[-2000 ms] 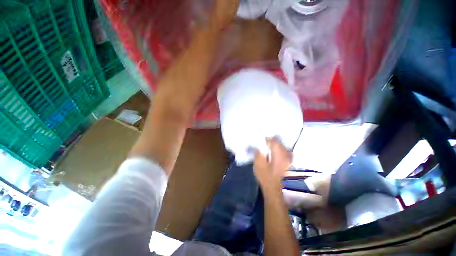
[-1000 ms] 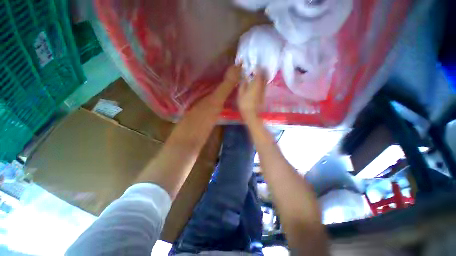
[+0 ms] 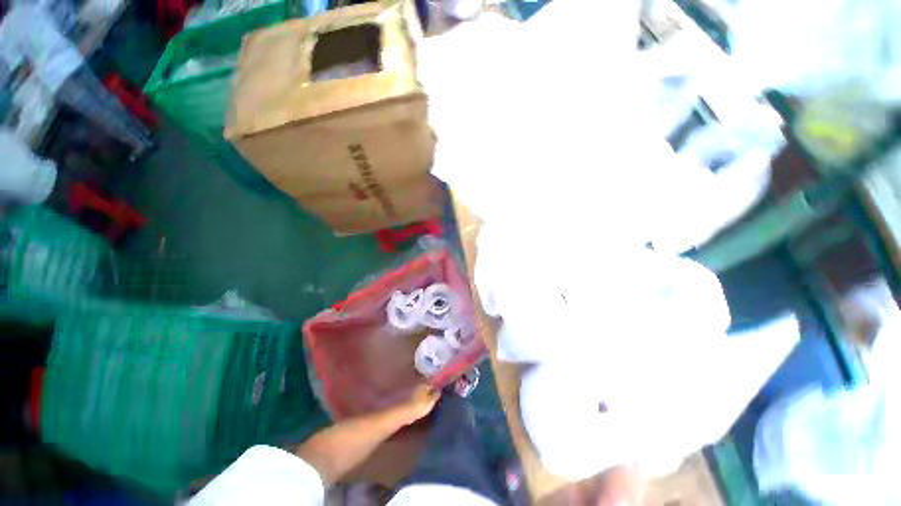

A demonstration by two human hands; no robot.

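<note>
My left hand (image 3: 423, 401) is small and blurred at the near edge of the red crate (image 3: 341, 383); its fingers are not clear. Several small white wrapped parts (image 3: 436, 354) with round openings lie in the crate's right side. On the cardboard-covered bench (image 3: 529, 435), bagged round parts (image 3: 593, 415) sit in a bright, overexposed white heap. My right hand (image 3: 611, 488) is partly visible at the bottom edge, against the nearest white bundle; whether it grips it is not clear.
A large brown carton (image 3: 346, 148) with a square opening stands beyond the crate. Green crates (image 3: 178, 395) stand at left on the green floor. Green bench framing (image 3: 761, 232) runs at right, with more white bags around it.
The view has swung from close over the red crate to the bench at right. Both hands have left the white bundle in the crate and are now apart, the right at the bench.
</note>
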